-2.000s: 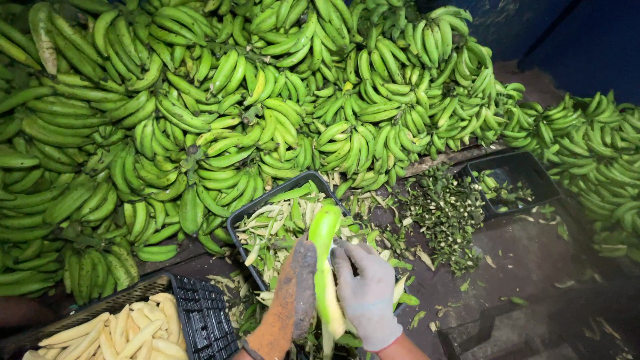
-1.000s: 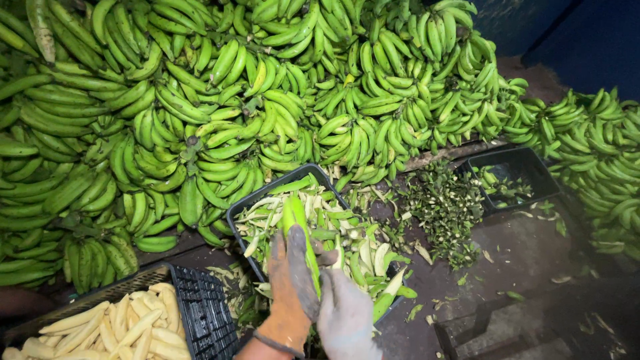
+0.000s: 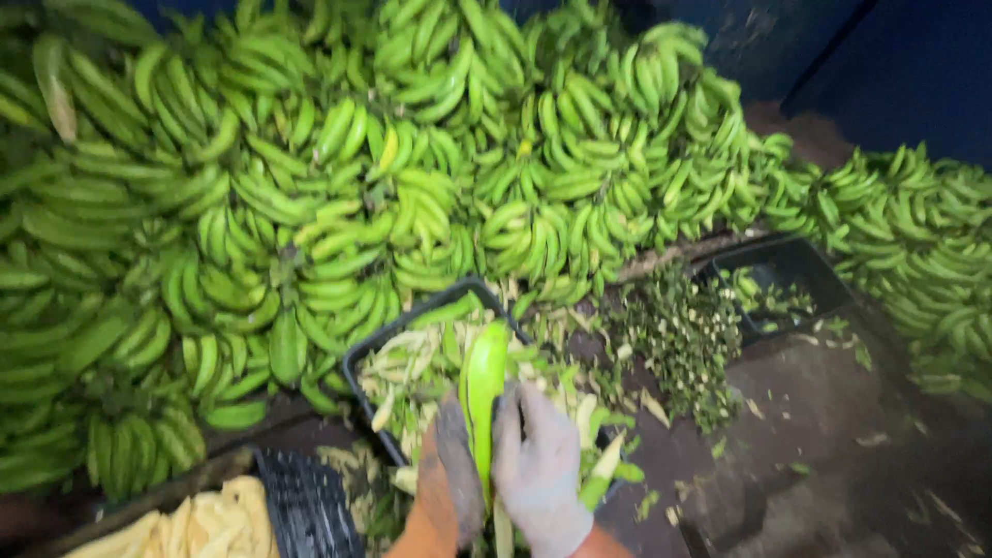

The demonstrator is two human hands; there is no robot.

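A green plantain (image 3: 483, 376) stands lengthwise between both hands, over a dark plastic crate (image 3: 358, 356) full of peel strips (image 3: 403, 353). My left hand (image 3: 451, 473), in a dirty orange and grey glove, grips its left side. On the right side, my right hand (image 3: 539, 465) in a whitish glove presses against it with bent fingers. A dark slit runs down the plantain's left side. Below it, a pale strip hangs between the wrists. Whether the right hand holds a tool is hidden.
Green plantain bunches (image 3: 333, 194) are heaped across the back and right. A black crate (image 3: 310, 504) with peeled plantains (image 3: 209, 527) is at the lower left. Cut stem bits (image 3: 682, 341) lie on the dark floor (image 3: 806, 434) beside another dark bin (image 3: 821, 271).
The plantain and both hands went lower over the peel crate, then came up again. The strip seen hanging below the right hand now was not visible one second ago.
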